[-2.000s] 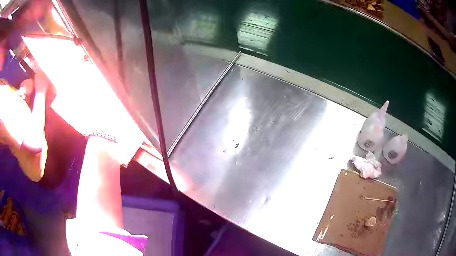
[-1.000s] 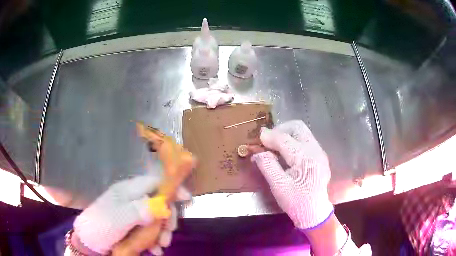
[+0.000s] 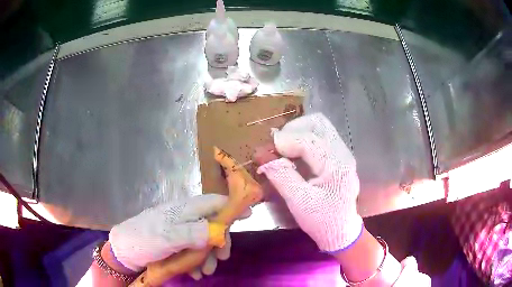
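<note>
My left hand, in a white knitted glove with a yellow band, is closed around a long tan-orange moulded part. The part has a branching end with dark marks and points up over the cardboard. My right hand, in a white glove with a blue cuff edge, pinches a thin applicator stick. The stick's tip is at or very near the part's marked end; I cannot tell if it touches. The brown cardboard sheet lies below. The small pale cap is hidden behind my right hand.
A tall white squeeze bottle and a shorter one stand behind the cardboard. A crumpled white cloth lies between them and it. A thin pale stick lies on the cardboard. The shiny metal table borders a green belt.
The view has swung from the left side onto the table. Since one second ago, my left hand and the part moved right over the cardboard. The stick moved from beside the cap to the part's end.
</note>
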